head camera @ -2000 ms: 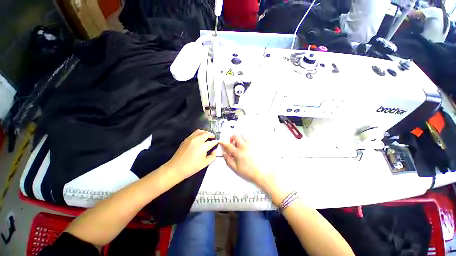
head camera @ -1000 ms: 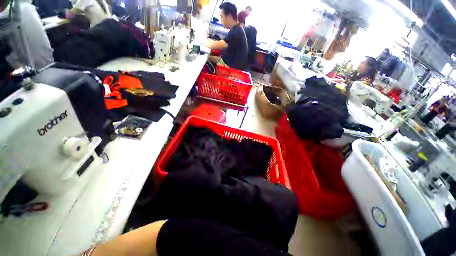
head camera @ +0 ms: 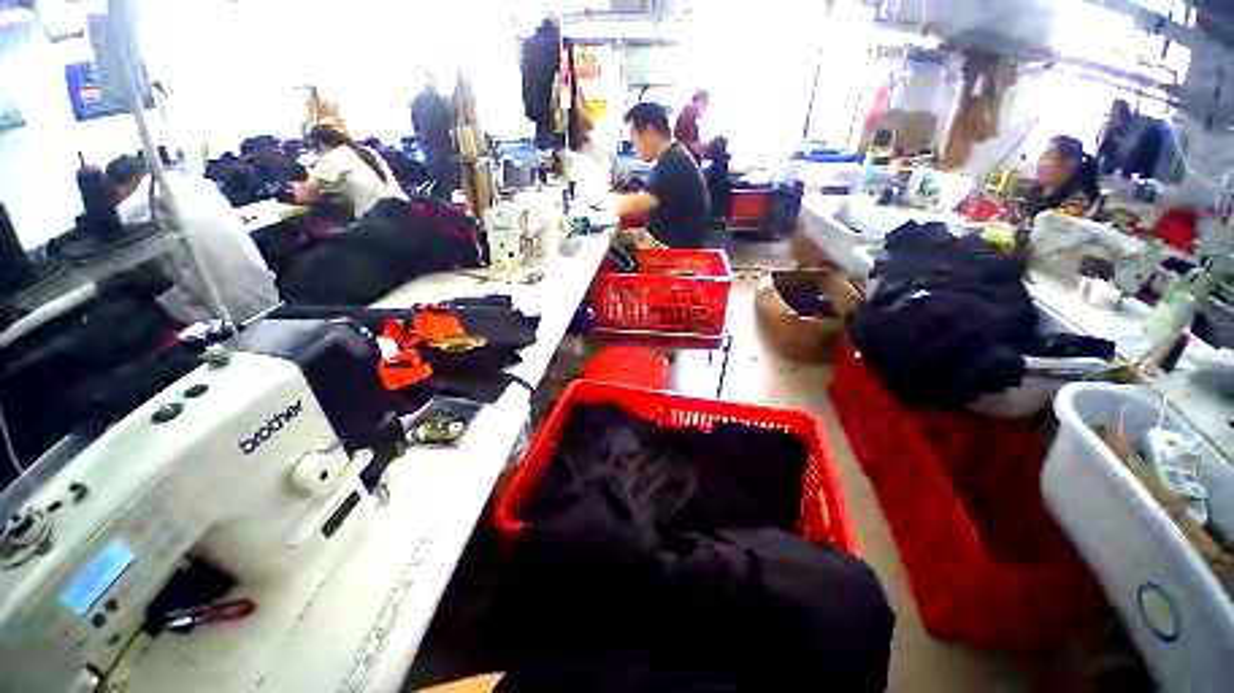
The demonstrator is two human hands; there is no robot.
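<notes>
Black garment pieces [head camera: 677, 569] lie heaped in a red plastic crate [head camera: 828, 494] nearest in front of me and hang over its near side. A strip of my forearm shows at the bottom edge, beside the table. Neither of my hands is in the picture. The white "brother" sewing machine [head camera: 230, 433] stands on the white table [head camera: 406, 575] at the left, with its needle area cut off by the edge. Red-handled thread snips [head camera: 210, 613] lie under its arm.
A small dark tray [head camera: 444, 422] and orange scraps [head camera: 420, 341] lie beyond the machine. More red crates [head camera: 660, 295], a cardboard box [head camera: 801, 314] and a white tub [head camera: 1130, 501] stand around the aisle. Several people sit at stations farther back.
Two seconds ago both hands were at the needle. The view then swung right to the crate and has since lifted, showing more of the workshop. The forearm has mostly dropped out of the picture.
</notes>
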